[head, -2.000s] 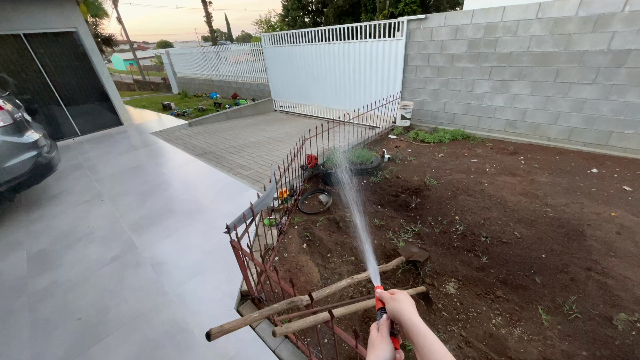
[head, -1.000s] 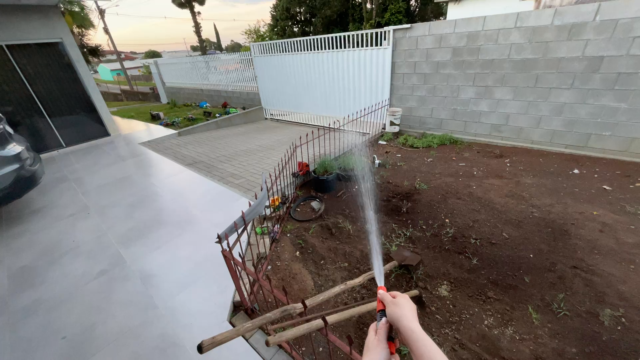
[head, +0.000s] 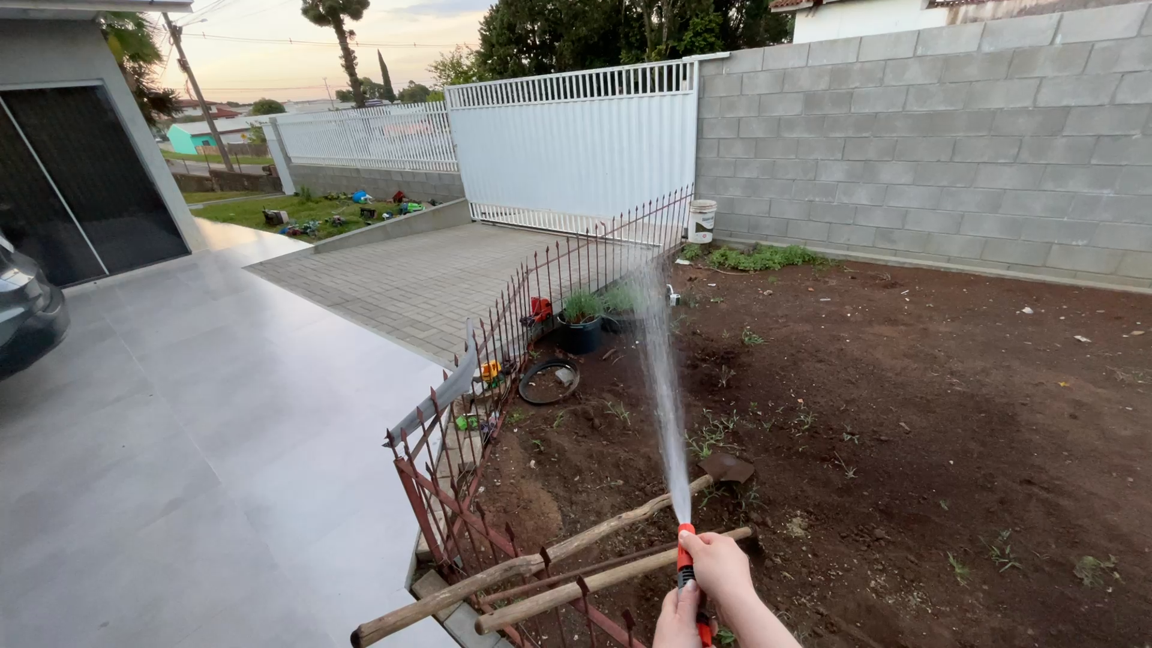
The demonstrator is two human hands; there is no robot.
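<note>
At the bottom, right of centre, both of my hands hold an orange and black hose nozzle (head: pixel 686 549). My right hand (head: pixel 720 569) wraps its upper part, and my left hand (head: pixel 677 619) grips it lower down. A wide spray of water (head: pixel 664 387) leaves the tip and reaches away over the soil toward the potted plants (head: pixel 580 322) by the fence. Just left of my hands, two wooden tool handles (head: pixel 531 562) lean across the low metal fence; the farther one ends in a hoe-like metal blade (head: pixel 727 467) on the soil.
A rusty spiked fence (head: pixel 441 504) divides the brown soil (head: pixel 900 432) from the pale tiled floor (head: pixel 180 432). A black ring-shaped tyre (head: pixel 549 382) lies beside it. Farther off stand a white bucket (head: pixel 702 221), a white gate (head: pixel 576 153) and a grey block wall (head: pixel 918 144). A car (head: pixel 27 310) is at left.
The spray has shifted slightly away from the potted plants, which show more clearly than two seconds ago. Both hands keep their hold on the nozzle.
</note>
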